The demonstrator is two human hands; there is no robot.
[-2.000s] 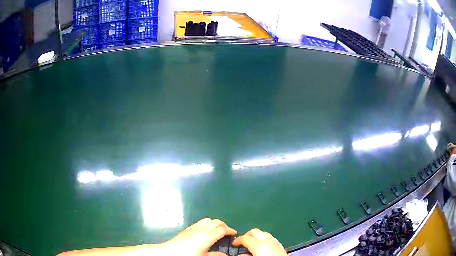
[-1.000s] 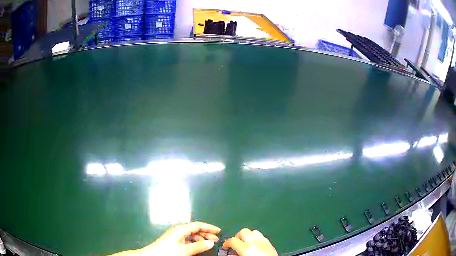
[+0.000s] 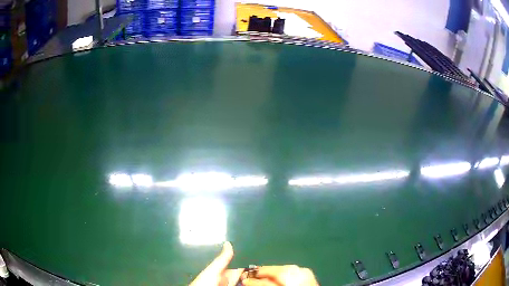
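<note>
My left hand (image 3: 216, 269) is at the bottom edge of the head view, partly cut off, with its thumb pointing up. My right hand (image 3: 287, 275) is beside it, also cut off below. A small dark part (image 3: 249, 273) shows between the two hands, at the fingertips of my right hand; how far my left hand grips it is unclear. Several small black parts (image 3: 360, 270) stand in a spaced row along the near right edge of the green conveyor belt (image 3: 251, 123).
A black heap of loose parts (image 3: 450, 272) lies on the metal ledge at the lower right, beside white crumpled material (image 3: 481, 251) and a yellow tray (image 3: 493, 272). Across the belt are a far yellow tray (image 3: 318, 25), blue crates (image 3: 162, 21) and black racks (image 3: 432, 56).
The view has shifted, so the scene sits further right. My hands have drawn together around the small dark part and sit lower in the picture; my left thumb is now raised.
</note>
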